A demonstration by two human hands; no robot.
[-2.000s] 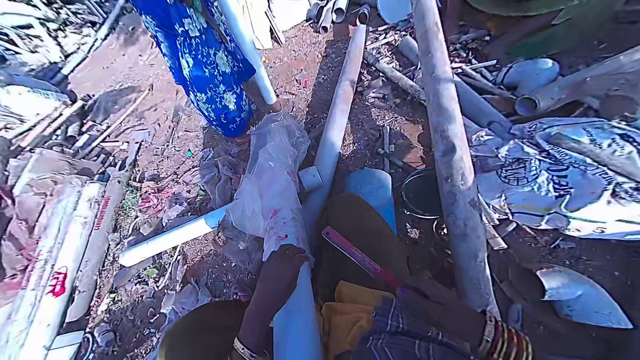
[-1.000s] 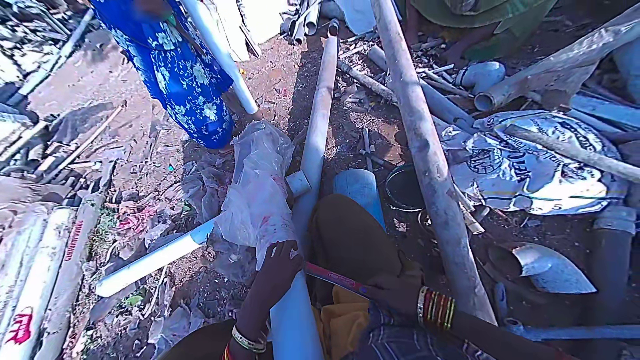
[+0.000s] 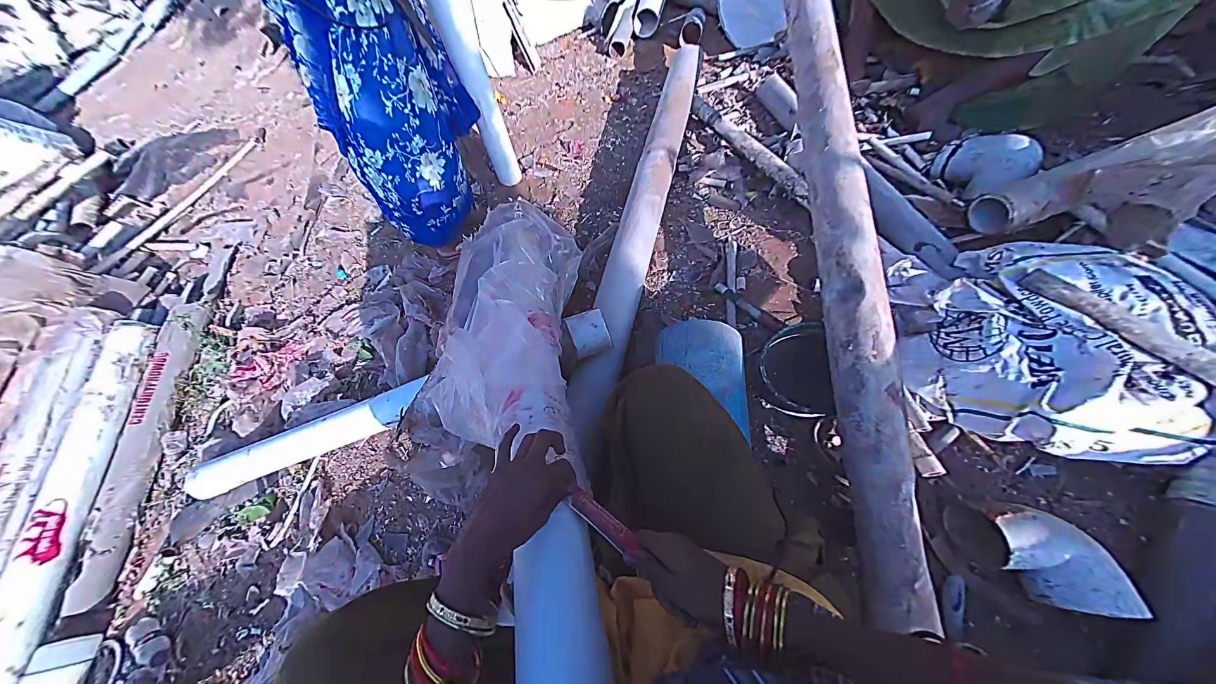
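Observation:
A plastic pipe [image 3: 559, 598], pale and wide, runs away from the lap, its far part wrapped in clear, crumpled plastic film [image 3: 508, 332]. My left hand [image 3: 532, 484] rests on the pipe at the near edge of the film, fingers bent over it. From the right, my right hand [image 3: 679, 575] grips a narrow red tool [image 3: 606, 524], perhaps a blade; its far end meets the pipe beside my left hand. Whether it is cutting into the film or pipe cannot be seen. A short white pipe stub [image 3: 588, 332] juts from the right side of the wrapped part.
A long, dirty pipe [image 3: 855, 313] slants along the right, past a black bucket [image 3: 796, 370] and a printed white sack [image 3: 1073, 361]. A person in blue floral cloth [image 3: 389, 114] stands ahead. More pipes [image 3: 81, 475] lie at left; another person sits at upper right.
Two seconds ago the red tool was held up, apart from the pipe; now its end is at the pipe by my left hand. My left hand stays on the pipe.

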